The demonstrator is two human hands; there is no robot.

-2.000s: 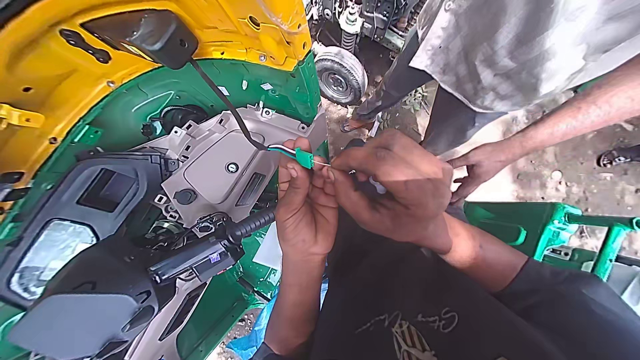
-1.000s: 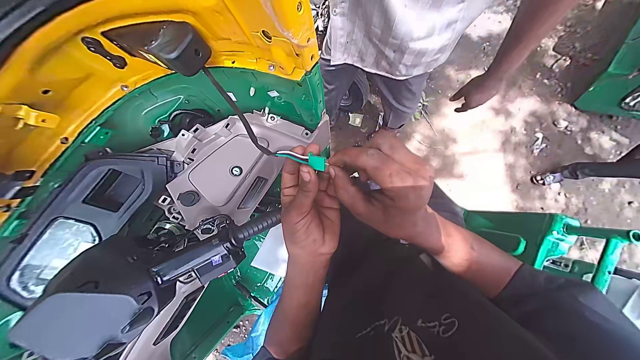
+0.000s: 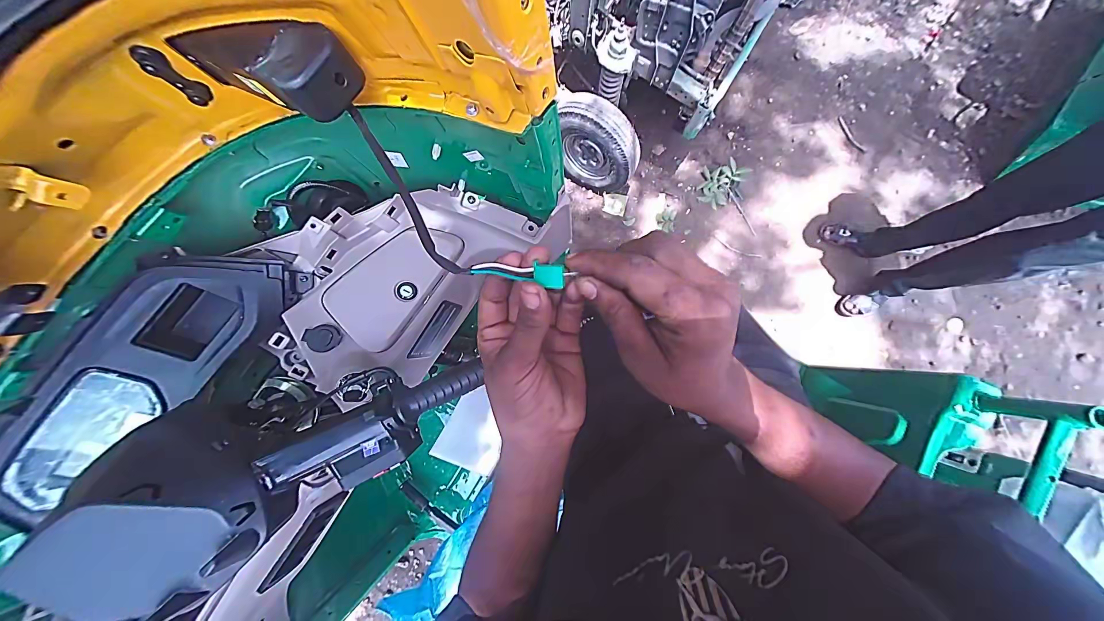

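Note:
A small green plastic wire connector (image 3: pixel 549 275) is held between the fingertips of my left hand (image 3: pixel 533 354), with its thumb just below it. White, black and green wires (image 3: pixel 504 270) run from the connector's left side into a black-sleeved cable (image 3: pixel 399 181), which rises to a black housing (image 3: pixel 306 73) on the yellow body panel. My right hand (image 3: pixel 668 319) pinches a thin, light-coloured piece, maybe a wire or pin, at the connector's right side; its kind is not clear.
Beige dashboard panel (image 3: pixel 379 293) with a key lock, handlebar grip (image 3: pixel 448 388) and dark instrument housing (image 3: pixel 164 336) lie left. A green tubular frame (image 3: pixel 1048 461) stands right. Beyond are a wheel (image 3: pixel 595 142) and another person's legs (image 3: pixel 966 224) on dirt ground.
The person in a light shirt, standing close beyond my hands in both earlier frames, is out of view. My hands have stayed together at the connector.

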